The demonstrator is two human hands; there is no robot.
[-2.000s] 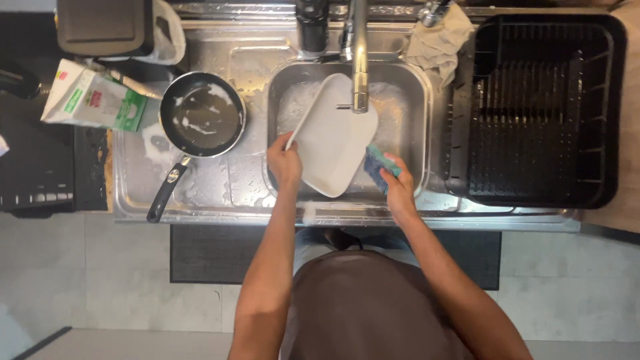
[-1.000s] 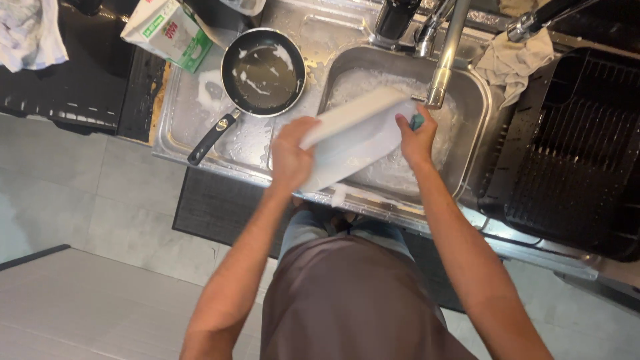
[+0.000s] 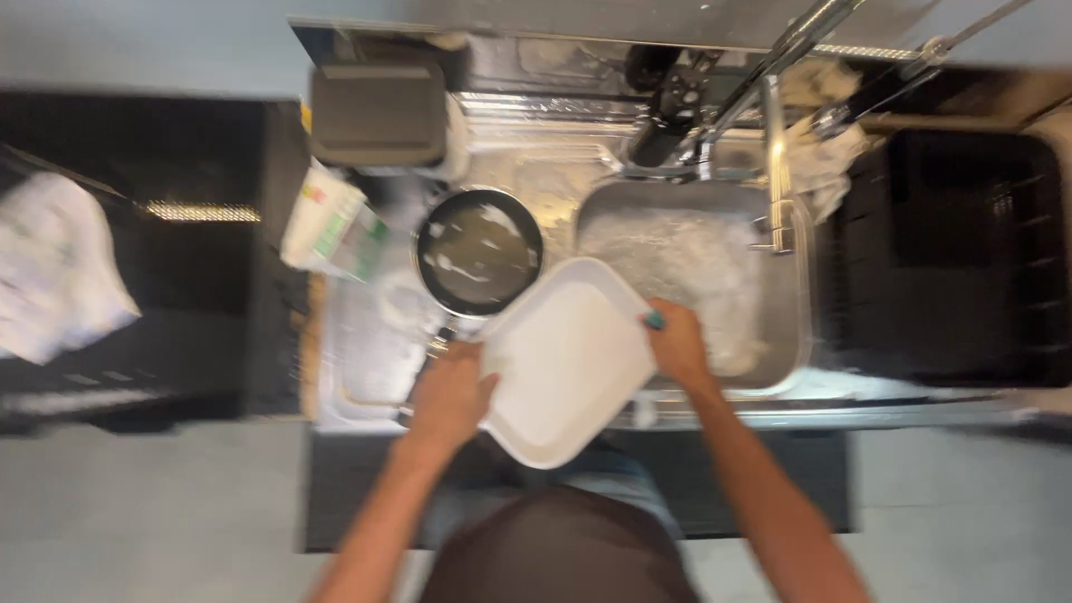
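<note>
Both hands hold a white rectangular tray-like dish [image 3: 565, 364], its inside turned up, over the front left edge of the steel sink [image 3: 804, 318]. My left hand [image 3: 452, 394] grips its left rim, close to the handle of a black frying pan [image 3: 479, 251] on the drainboard. My right hand [image 3: 677, 339] is closed on the right corner, with a bit of the teal sponge [image 3: 654, 320] showing at the fingertips. Sudsy water lies in the basin. A metal faucet [image 3: 777, 167] stands over the basin's back right. The view is blurred.
Right of the sink is a black dish rack [image 3: 955, 260], with a crumpled cloth [image 3: 825, 167] behind it. On the left stand a carton [image 3: 335, 224], a dark lidded container [image 3: 378, 115] and a black stovetop [image 3: 201, 285] with a white cloth [image 3: 59, 264]. A black bottle [image 3: 666, 117] stands behind the basin.
The white dish has moved from over the basin to the left and toward my body, and its inside now faces up. Both hands have moved with it. The view has turned.
</note>
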